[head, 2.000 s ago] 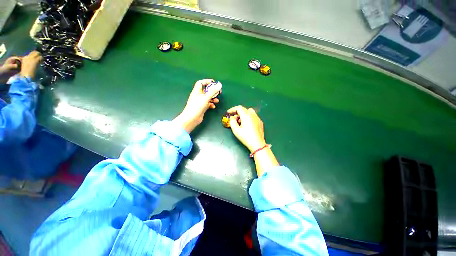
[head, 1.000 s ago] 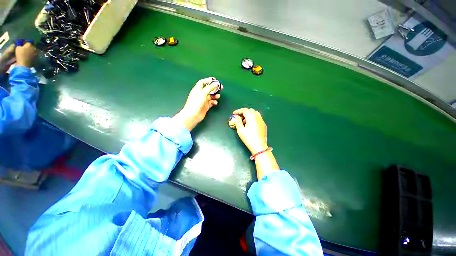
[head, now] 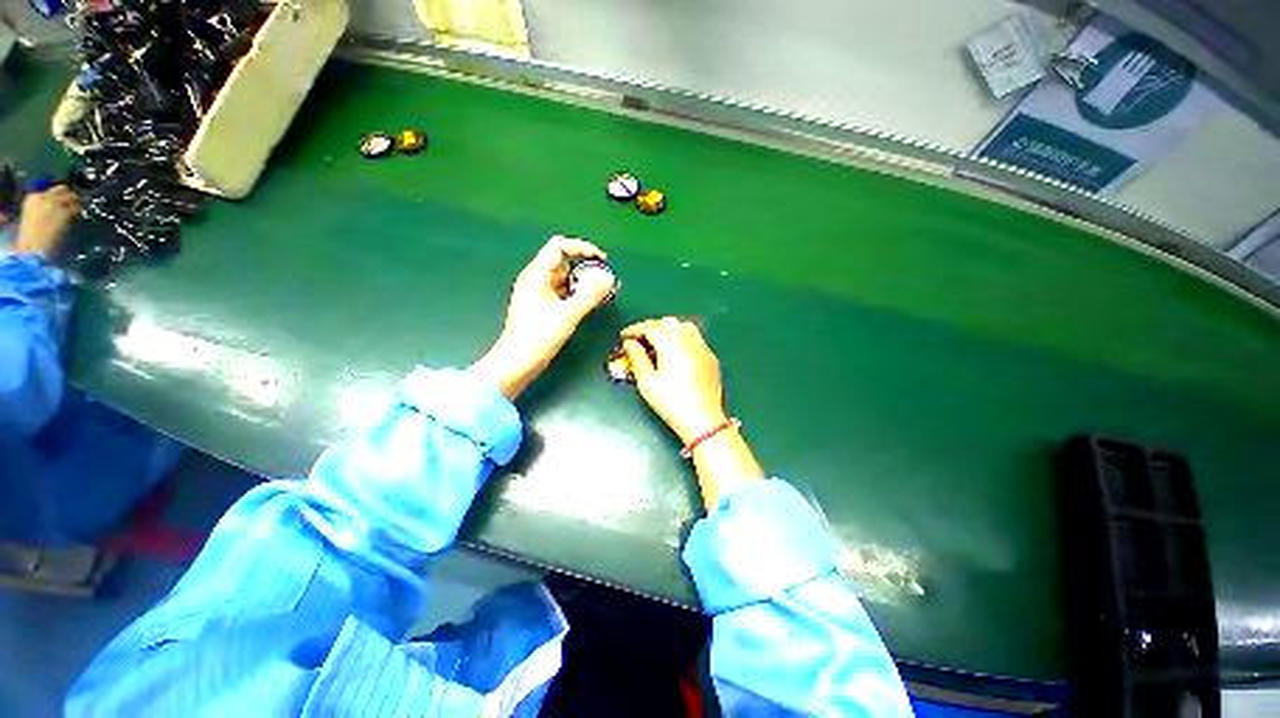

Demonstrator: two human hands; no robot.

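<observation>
My left hand [head: 550,302] grips a round part [head: 592,281] with a white face and dark rim between its fingertips, above the green belt [head: 870,365]. My right hand [head: 677,372], with a red band at the wrist, grips an amber part [head: 619,365] at its fingertips, just right of and below the left hand. The fingers partly hide both parts. Farther back lie two pairs, each a white-faced round part [head: 623,187] beside an amber part [head: 651,202]; the other pair has a round part [head: 375,145] and an amber part [head: 410,142].
A black compartment tray [head: 1140,561] stands at the right. A cream bin [head: 267,98] and a tangled black pile [head: 134,183] are at the upper left, near another person's hand [head: 47,218] and blue sleeve. A metal rail [head: 632,101] runs behind the belt, with papers [head: 1053,150] beyond it.
The pairs on the belt now appear farther left in view, as the view has shifted. Both hands keep their parts; the white face in my left hand now shows more fully.
</observation>
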